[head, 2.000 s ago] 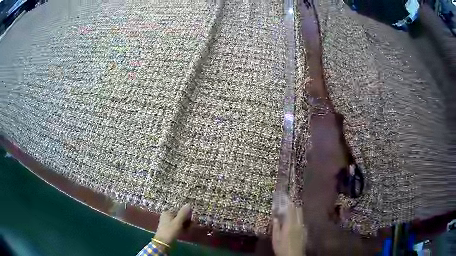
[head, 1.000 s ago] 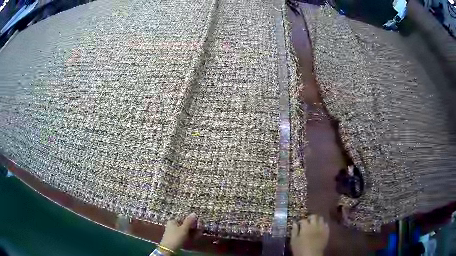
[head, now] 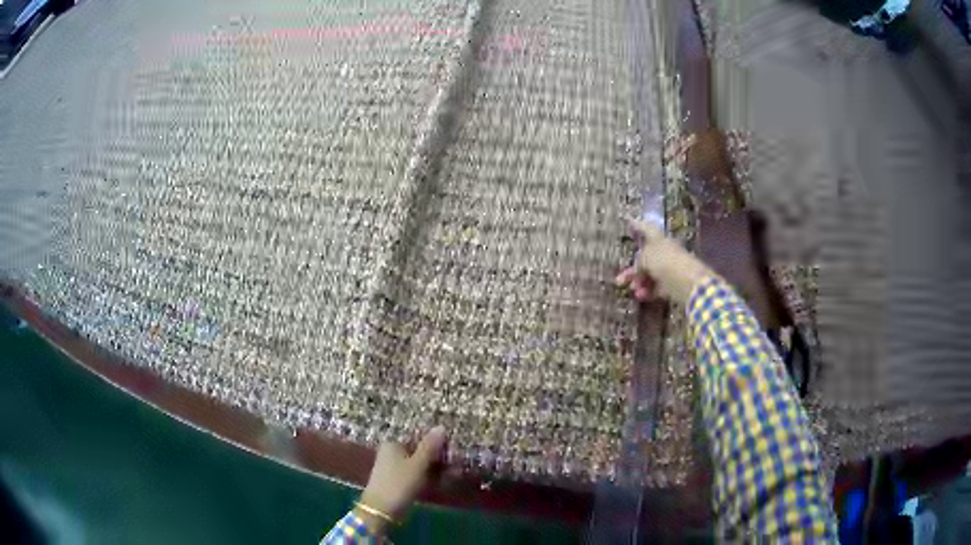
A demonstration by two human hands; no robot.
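Note:
Beige-brown flecked fabric covers most of the table, with a raised fold running from near to far. My left hand is at the fabric's near edge, thumb and fingers apart; whether it pinches the edge is unclear. A long shiny straightedge lies along the fabric's right side and juts past the near table edge. My right hand reaches forward over the straightedge, index finger extended and the other fingers curled; contact is blurred. Dark-handled shears are partly hidden behind my right sleeve.
A reddish-brown table gap separates the main fabric from another fabric piece on the right. Small blue items are at the near right edge. A dark shape with a pale item is at the top right. Green floor shows at lower left.
My right hand has moved forward from the near edge to the straightedge's middle. My left hand stays at the near edge. The view has shifted slightly.

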